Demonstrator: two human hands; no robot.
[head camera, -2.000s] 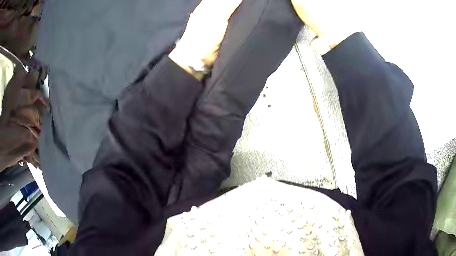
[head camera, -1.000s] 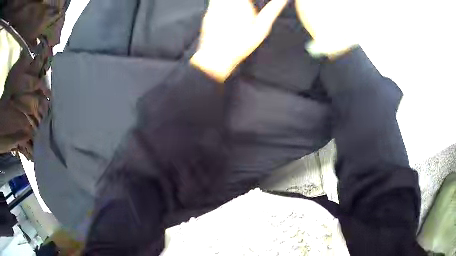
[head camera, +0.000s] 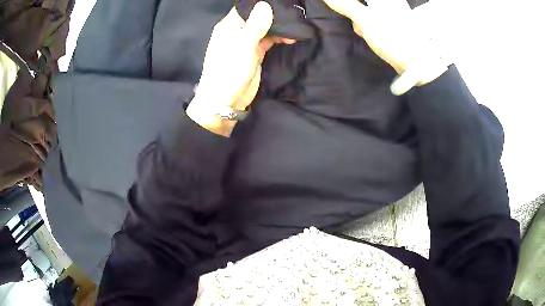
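Observation:
A large dark navy coat (head camera: 119, 119) covers the left and middle of the white table. My left hand (head camera: 233, 66) is at the top centre, thumb and fingers pinching a raised fold of the coat. My right hand (head camera: 385, 39) is at the top right, partly cut off by the top edge and washed out by glare. Its fingertips lie at or beyond the frame's edge by the cloth, so its hold cannot be told. A small pale curved mark shows on the dark cloth between my hands.
A brown garment pile (head camera: 30, 113) lies at the far left. An olive bundle (head camera: 532, 263) is at the lower right edge. The white table (head camera: 508, 72) shows at the right. Boxes and blue items (head camera: 36, 230) are at the lower left.
The coat's dark cloth now spreads across the middle, over table that showed before. My left hand has moved down and left since one second ago and now pinches cloth.

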